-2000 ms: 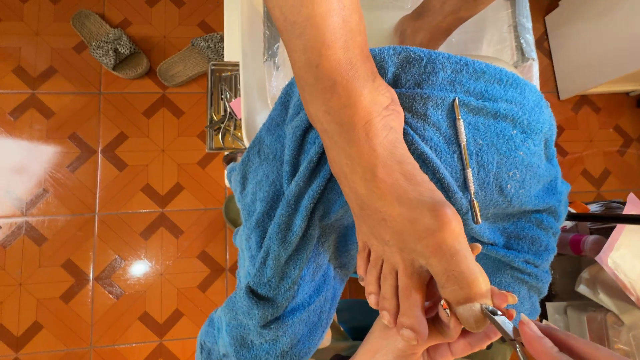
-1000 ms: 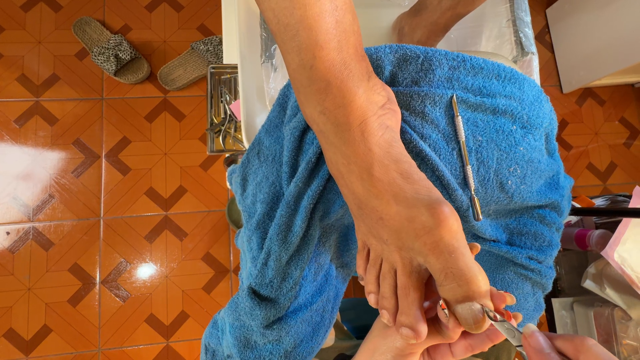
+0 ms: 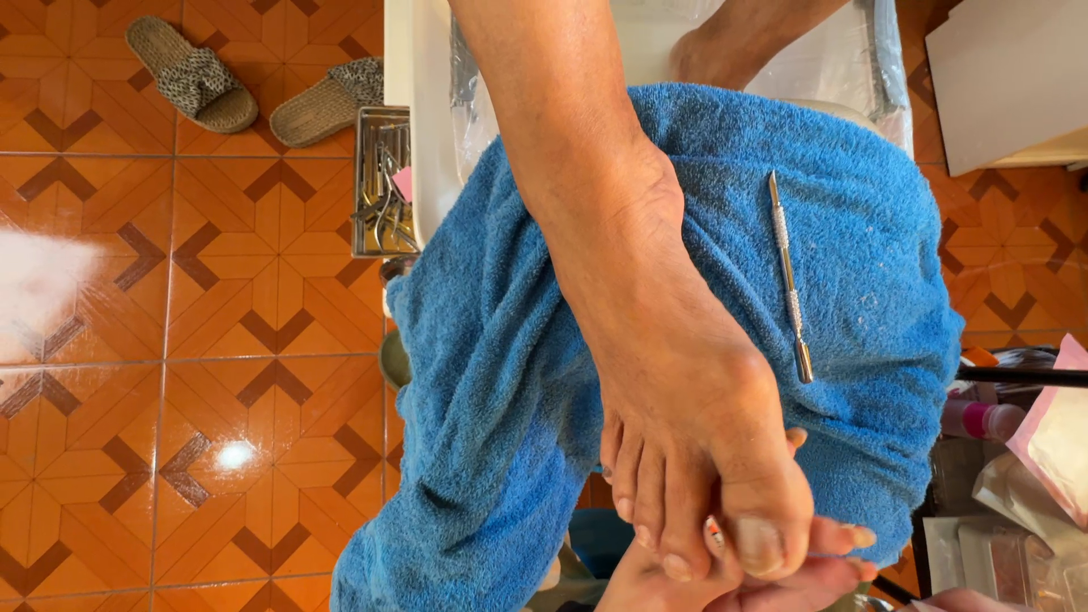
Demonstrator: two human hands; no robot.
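A person's bare foot (image 3: 680,357) lies over a blue towel (image 3: 476,408), toes toward the bottom edge. My left hand (image 3: 722,578) holds its front from below, with a painted fingernail showing beside the big toe (image 3: 761,527) and fingertips to its right. Only part of my right hand (image 3: 965,600) shows at the bottom edge, right of the foot; a bit of a metal tool (image 3: 871,603) is beside it, mostly cut off, so the grip cannot be made out. A metal cuticle pusher (image 3: 790,280) with textured grips rests on the towel.
A metal tray (image 3: 361,229) of tools stands left of a white, plastic-lined basin (image 3: 429,170), where another foot (image 3: 705,59) rests. Two woven slippers (image 3: 195,81) lie on the tiled floor. Packets, a pink-capped bottle (image 3: 982,419) and a dark bar (image 3: 1020,375) are at right.
My right hand with the metal tool has moved away from the big toenail, down toward the bottom edge. The foot, my left hand and the cuticle pusher have stayed in place.
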